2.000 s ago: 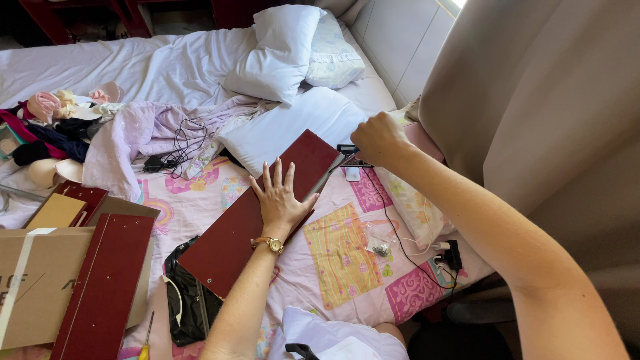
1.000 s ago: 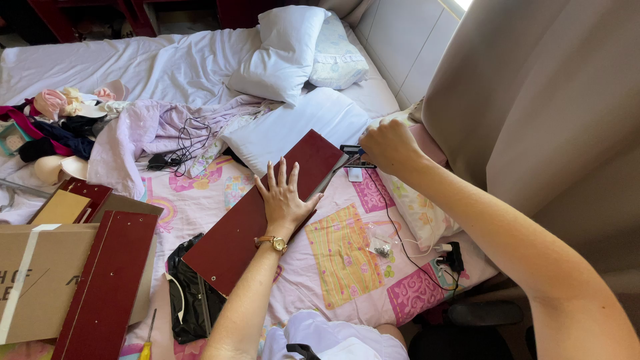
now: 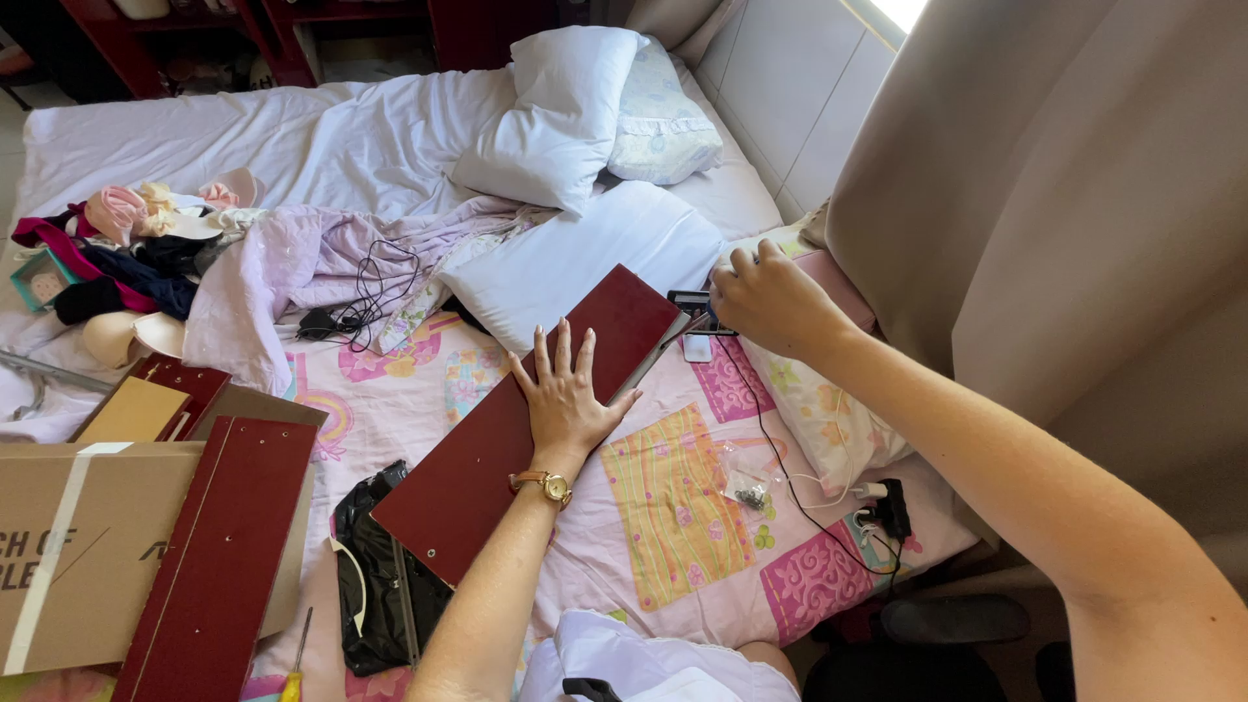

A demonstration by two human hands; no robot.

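Note:
A dark red board [image 3: 487, 448] lies at a slant on the patterned bedspread. My left hand [image 3: 567, 405] rests flat on its face with the fingers spread, a gold watch [image 3: 554, 487] on the wrist. At the board's upper right edge my right hand [image 3: 770, 297] is closed around a tool, mostly hidden by the fingers, whose metal shaft [image 3: 694, 325] reaches the edge; its type is not clear. Behind that hand lies a dark phone-like device [image 3: 690, 301], with a small light item [image 3: 697, 348] below. A second red board [image 3: 216, 561] leans on a cardboard box [image 3: 88, 546].
A yellow-handled screwdriver [image 3: 295, 673] and a black plastic bag [image 3: 375, 585] lie near the front. A small bag of screws [image 3: 749, 492], a black cable [image 3: 780, 458] and a power adapter [image 3: 892, 509] are at the right. Pillows [image 3: 585, 263] and clothes [image 3: 146, 263] lie farther back.
My right hand stays by the board's upper edge, its wrist and fingers turned somewhat differently. My left hand remains flat on the board.

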